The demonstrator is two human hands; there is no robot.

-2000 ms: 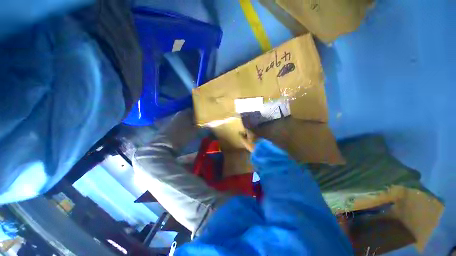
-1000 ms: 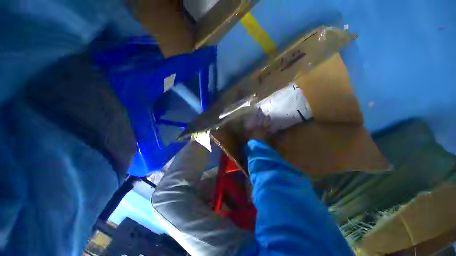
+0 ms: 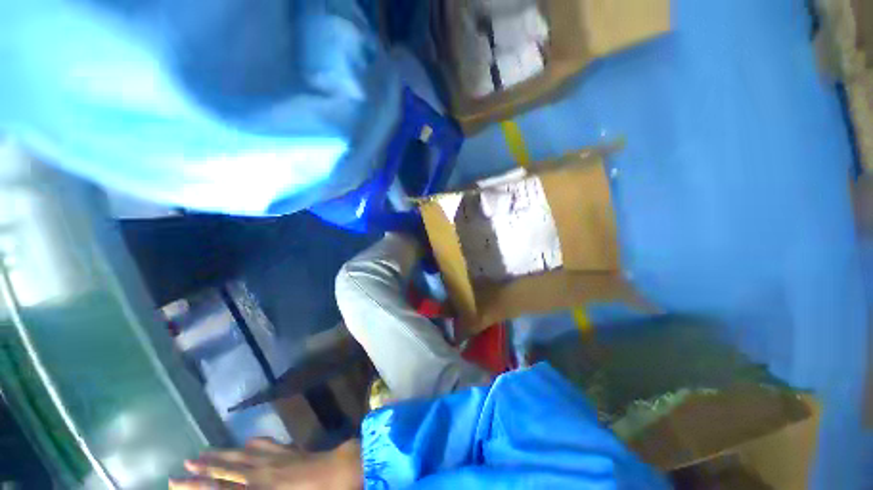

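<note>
An open brown carton [image 3: 589,215] stands on the blue floor right of centre, its flaps out. White items with dark marks [image 3: 512,225] show inside it. My right hand [image 3: 278,469], in a blue sleeve, is at the lower left edge of the picture, beside the green line's edge. Its fingers are extended and it shows nothing in its grip; it is well away from the carton. The hand is partly cut off and somewhat blurred. My left hand is out of the picture.
The green line with a metal edge [image 3: 91,316] runs along the left. A person in a blue smock [image 3: 249,86] is at upper left beside a blue stool [image 3: 436,144]. Another open carton [image 3: 613,24] is at the top. A green sack [image 3: 651,359] lies at lower right.
My right hand has left the carton and moved to the lower left. The carton's opening now shows more of the white contents. The view has swung towards the green line.
</note>
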